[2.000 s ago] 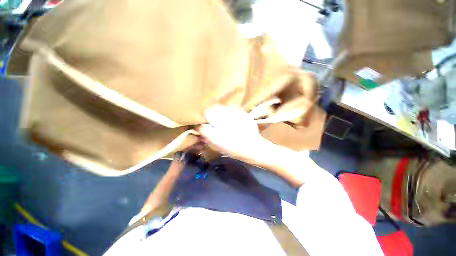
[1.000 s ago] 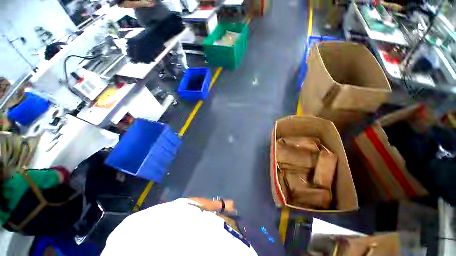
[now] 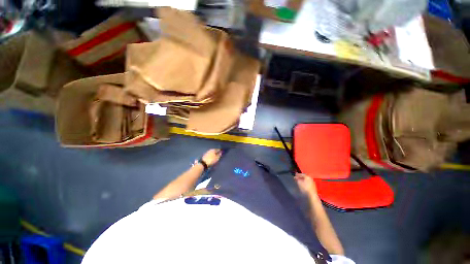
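Note:
A red chair [image 3: 322, 150] stands on the floor in front of me, right of my dark apron [image 3: 242, 180]. My right hand [image 3: 305, 183] is beside its left side, where backrest and seat meet; whether it grips the chair is unclear. My left hand [image 3: 211, 156] is low at the apron's left edge, fingers bunched; I cannot tell if it holds the cloth. A pile of tan handbag pieces [image 3: 175, 64] lies ahead, on a white board [image 3: 251, 105] that shows at its right edge. Neither hand touches the pile.
An open carton [image 3: 69, 116] with folded brown pieces stands left of the pile. A red-striped carton [image 3: 372, 129] full of brown bags stands right of the chair. The white bench [image 3: 294, 38] is ahead, with yellow and red things on it. A blue bin [image 3: 44, 250] is at lower left.
The view has swung from the aisle back to the bench and red chair. Two seconds ago my hand was on a large tan bag; now no bag is in my hands. Both hands are now low beside the apron.

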